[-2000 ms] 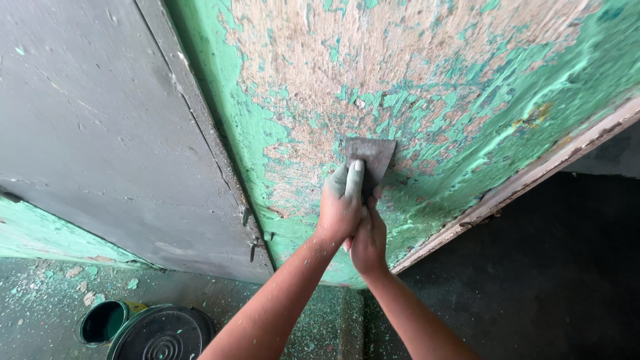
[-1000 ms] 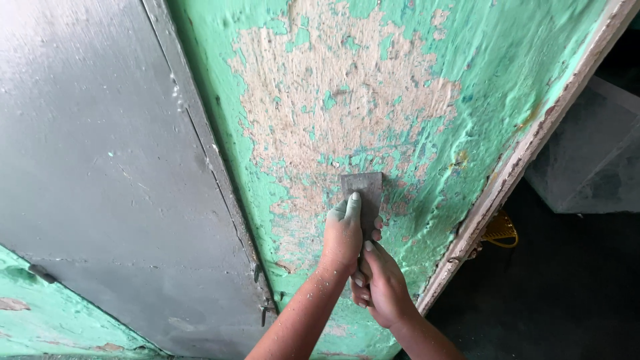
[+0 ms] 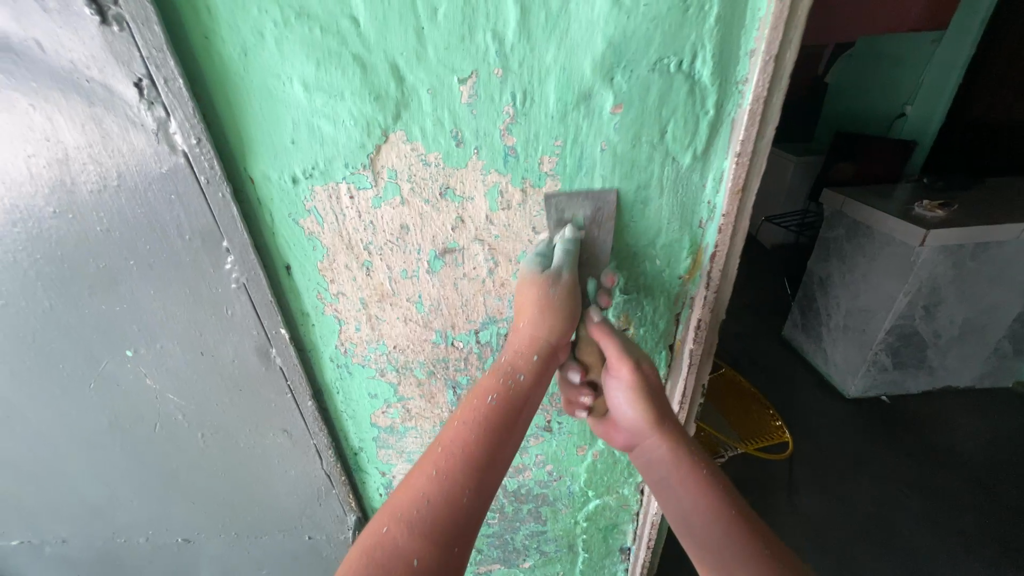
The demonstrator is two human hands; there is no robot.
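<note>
A scraper with a wide flat metal blade (image 3: 588,210) lies against a wall with peeling green paint (image 3: 448,72). My left hand (image 3: 552,296) presses on the blade from the left, thumb on its face and dust on the fingers. Lower down, my right hand (image 3: 620,376) is closed around the scraper's tan handle (image 3: 590,356). The blade's top edge touches green paint at the right border of a large bare patch (image 3: 416,248), where pale plaster shows with green flecks. Paint chips speckle my left forearm.
A grey metal door (image 3: 144,336) with a rough frame stands at the left. Right of the wall runs a chipped, pale door frame (image 3: 740,208). Beyond it are a tile-topped grey block (image 3: 920,296), a yellow woven chair or basket (image 3: 744,412) low down, and a dark floor.
The scraper, with both hands on it, has moved up the wall, from the lower part of the bare patch to its upper right border. The view has tilted upward.
</note>
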